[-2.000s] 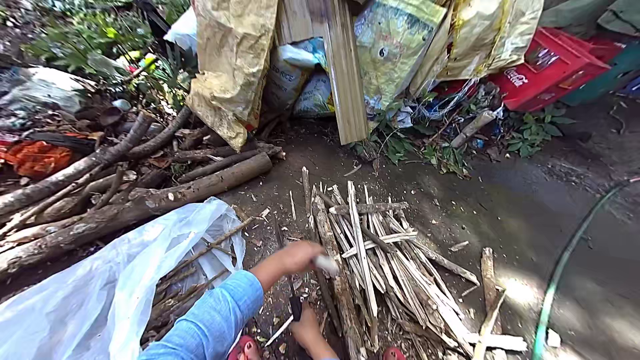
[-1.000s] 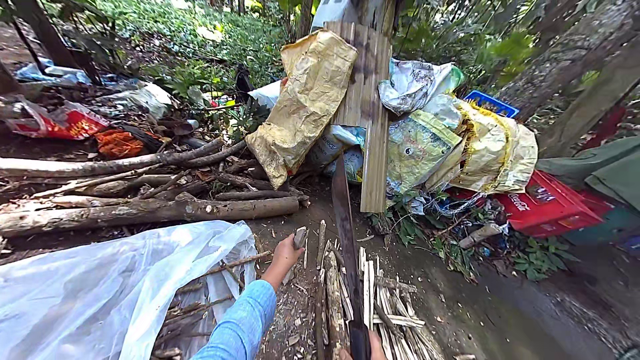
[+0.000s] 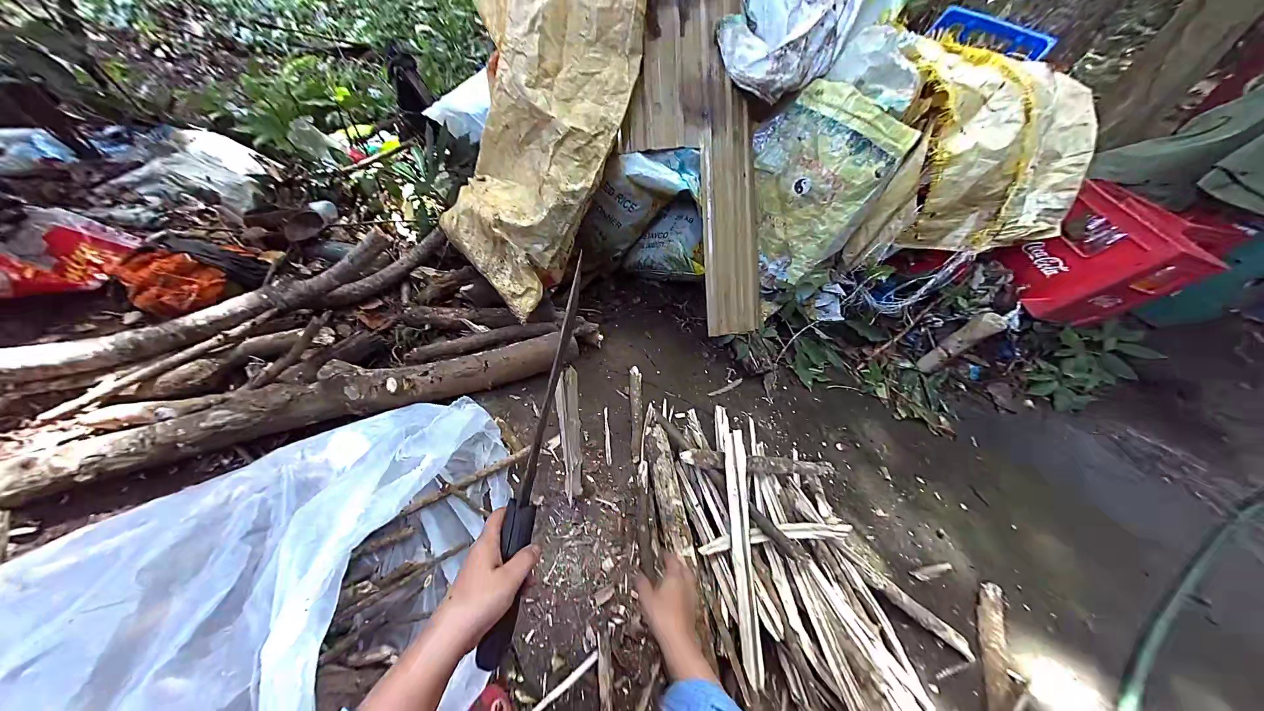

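A machete (image 3: 549, 425) with a long dark blade and black handle points up and away, and my left hand (image 3: 489, 583) is closed around its handle. Low in the middle, my right hand (image 3: 673, 607), in a blue sleeve, reaches down to the near side of a rough stick (image 3: 668, 489) at the left edge of a pile of split wood (image 3: 790, 583). Its fingertips are hidden, so its grip is unclear. A flat split piece (image 3: 570, 434) lies just right of the blade on ground strewn with chips.
Thick branches (image 3: 286, 400) lie at left behind a translucent plastic sheet (image 3: 188, 563) partly covering sticks. Sacks (image 3: 829, 178), a wooden board (image 3: 731, 217) and a red Coca-Cola crate (image 3: 1106, 252) stand behind. A green hose (image 3: 1175, 612) curves at right.
The machete has moved left from beside the split-wood pile. The short piece of wood held up at the left a second ago is no longer in a raised hand.
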